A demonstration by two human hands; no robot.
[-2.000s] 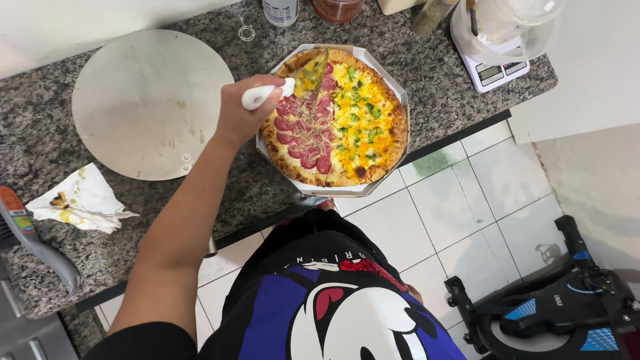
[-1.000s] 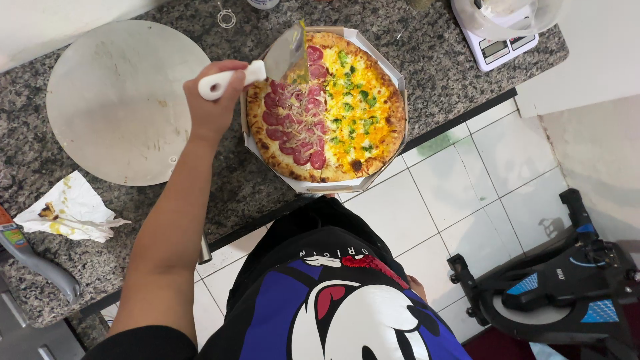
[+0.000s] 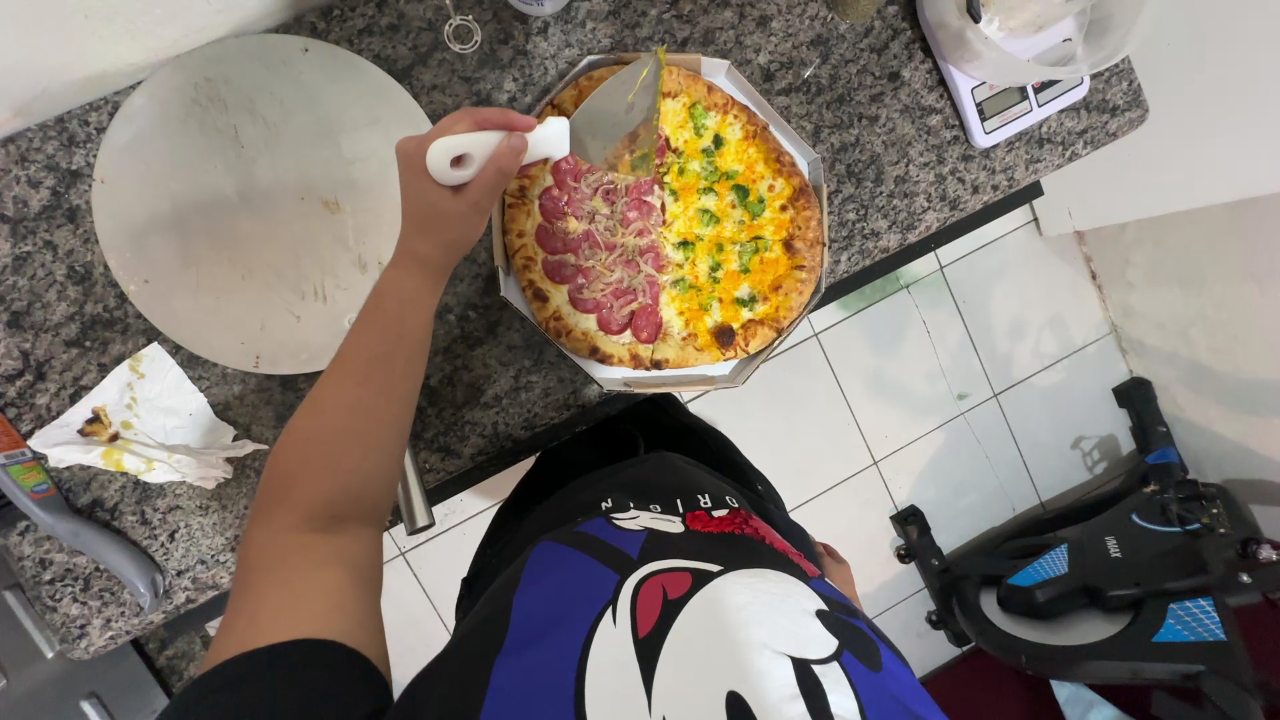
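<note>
My left hand (image 3: 455, 190) grips the white handle (image 3: 490, 150) of a broad metal-bladed cutter. Its blade (image 3: 612, 118) lies over the upper left of a round pizza (image 3: 735, 200), its grease-streaked edge near the line between the two toppings. Sliced sausage and onion cover the left half; yellow cheese and broccoli cover the right. The pizza sits in an octagonal cardboard box (image 3: 690, 380). Only part of my right hand (image 3: 838, 575) shows beside my body, below the counter's edge; whether it holds anything is hidden.
A round metal plate (image 3: 250, 200) lies left of the box on the granite counter (image 3: 870, 130). A stained napkin (image 3: 160, 425) and a grey-handled tool (image 3: 90, 535) are at the lower left. A kitchen scale (image 3: 1010, 100) stands upper right; an exercise bike (image 3: 1080, 570) stands on the floor.
The cutter's blade, seen narrow and nearly edge-on two seconds ago, now shows its broad face over the pizza's upper left. My left hand still holds the handle.
</note>
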